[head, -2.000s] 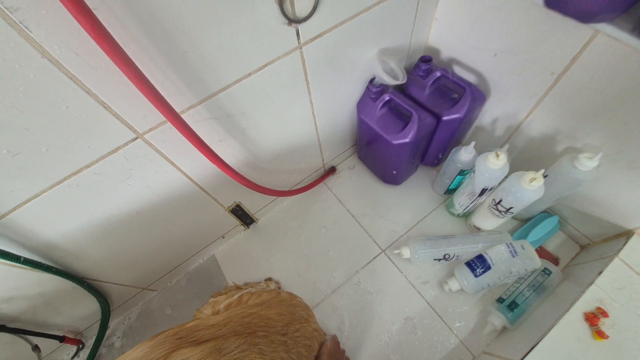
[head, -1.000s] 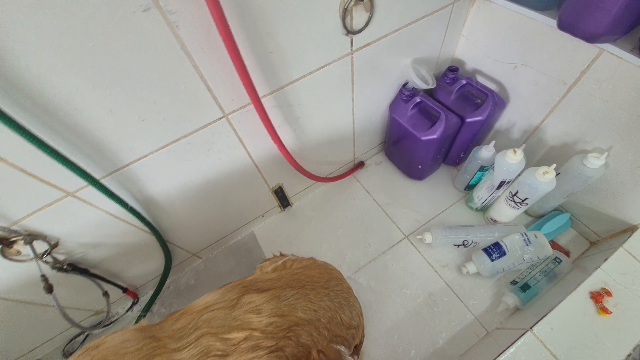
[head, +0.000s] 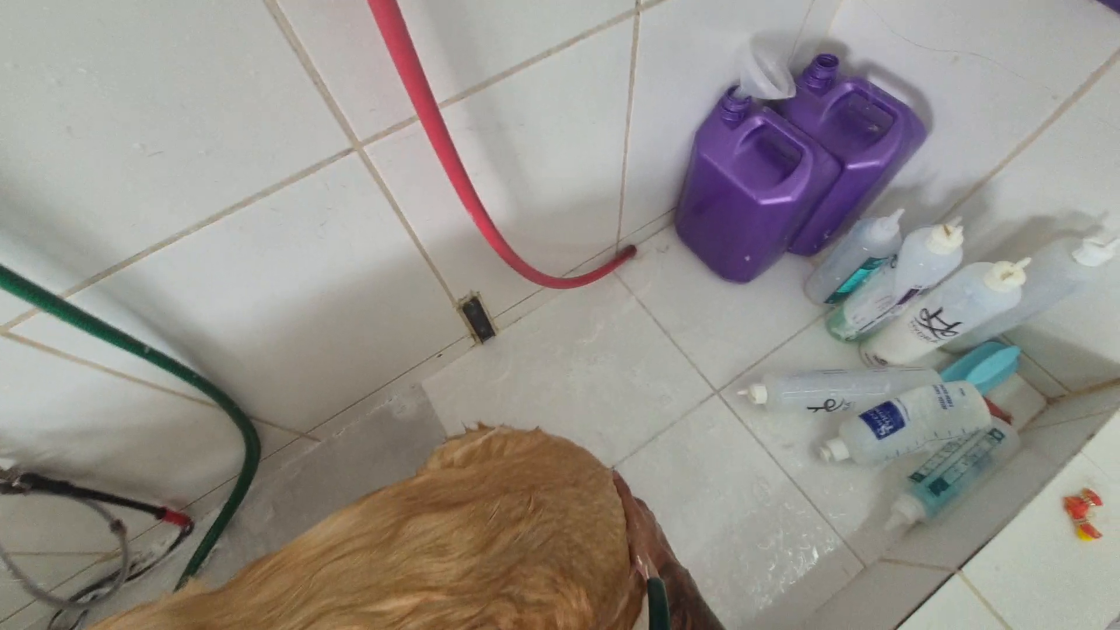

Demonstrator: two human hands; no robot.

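Note:
The wet, golden-brown coat of a dog (head: 472,534) fills the bottom middle of the head view; its head is not identifiable. My right hand (head: 665,560), wet and partly cut off by the lower edge, lies against the right side of the dog's body. A green hose end (head: 657,604) overlaps this hand, pointing up towards the fingers, with what looks like water at its tip. Whether the fingers grip the hose is hidden. My left hand is out of view.
Purple jugs (head: 752,201), one with a funnel (head: 766,72), stand in the tiled corner. Squeeze bottles (head: 945,311) stand or lie by a light-blue object (head: 984,366). A red hose (head: 455,166) and a green hose (head: 201,385) hang left. An orange-red scrap (head: 1083,514) lies on the ledge (head: 1015,560).
More of my right hand shows at the dog's right side, and the green hose end has come into view there. The view has shifted somewhat. Jugs and bottles stay where they were.

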